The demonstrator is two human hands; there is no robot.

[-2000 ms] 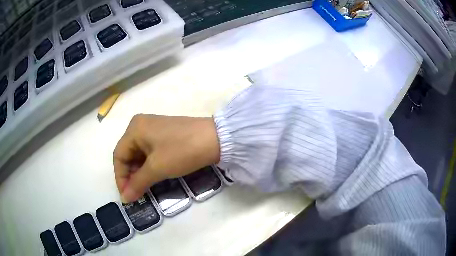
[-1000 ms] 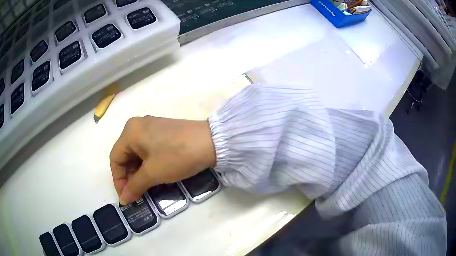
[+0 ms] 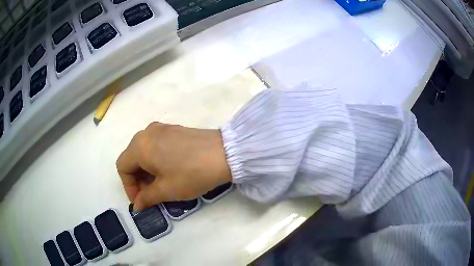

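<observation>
Several dark rounded smartwatch units with pale rims stand in a slanting row near the bench's front edge. My right hand reaches in from the right in a striped sleeve. Its thumb and forefinger are pinched at the upper left corner of one unit. A small dark edge of film shows at the fingertips. This unit stands a little apart from its left neighbour. The hand and sleeve partly cover the units to its right, such as this one. My left hand is not in view.
A thick white foam tray with pocketed dark units lies at the upper left. A small yellow knife or blade lies beside it. A dark green mat and a blue bin are at the far side. A clear sheet covers the bench's right part.
A gap has opened between the pinched unit and its left neighbour. Its pale text is now less visible. The view has shifted slightly, and the blue bin is more cut off at the top.
</observation>
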